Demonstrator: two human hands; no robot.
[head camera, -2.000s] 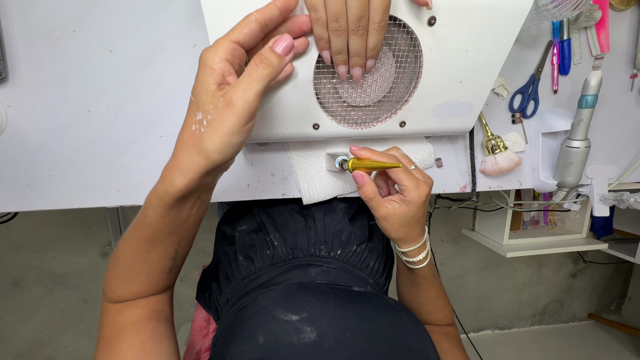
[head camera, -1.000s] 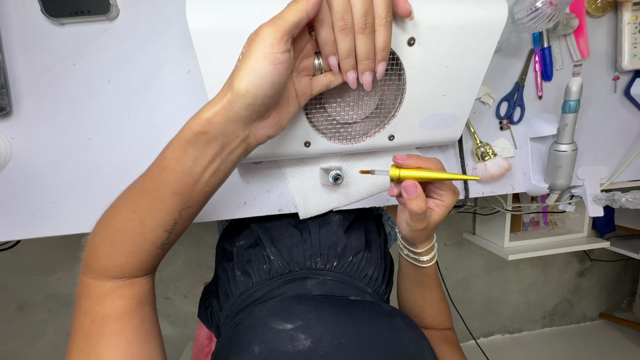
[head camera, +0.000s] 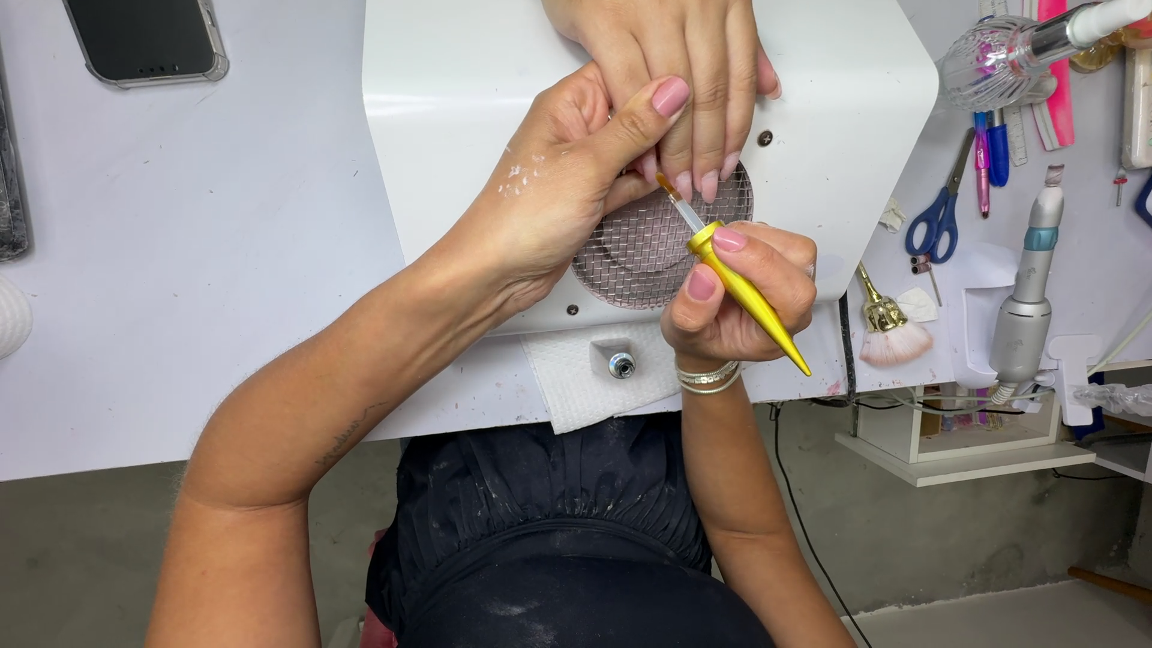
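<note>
My left hand (head camera: 576, 162) holds a finger of another person's hand (head camera: 693, 72), which reaches in from the top over a white dust collector (head camera: 468, 135). Between the thumb and fingers of my right hand (head camera: 747, 292) is the yellow tapered cap of a nail polish brush (head camera: 751, 297). Its bristle tip is at the held finger's nail, whether touching it I cannot tell. Behind both hands lies the collector's round wire mesh (head camera: 639, 243). A small open bottle (head camera: 619, 362) sits on a white paper towel (head camera: 567, 387) at the table's near edge.
On the right are blue-handled scissors (head camera: 936, 225), a fluffy brush (head camera: 895, 333), an electric nail drill handpiece (head camera: 1026, 306), pens (head camera: 997, 153) and a ribbed glass bottle (head camera: 985, 67). A phone (head camera: 144, 40) lies at the upper left. A black cable (head camera: 792, 486) hangs below the table edge.
My right hand has brought the brush from above the paper towel up to the other person's fingers. My left hand, spread beside that person's hand at first, now grips one finger.
</note>
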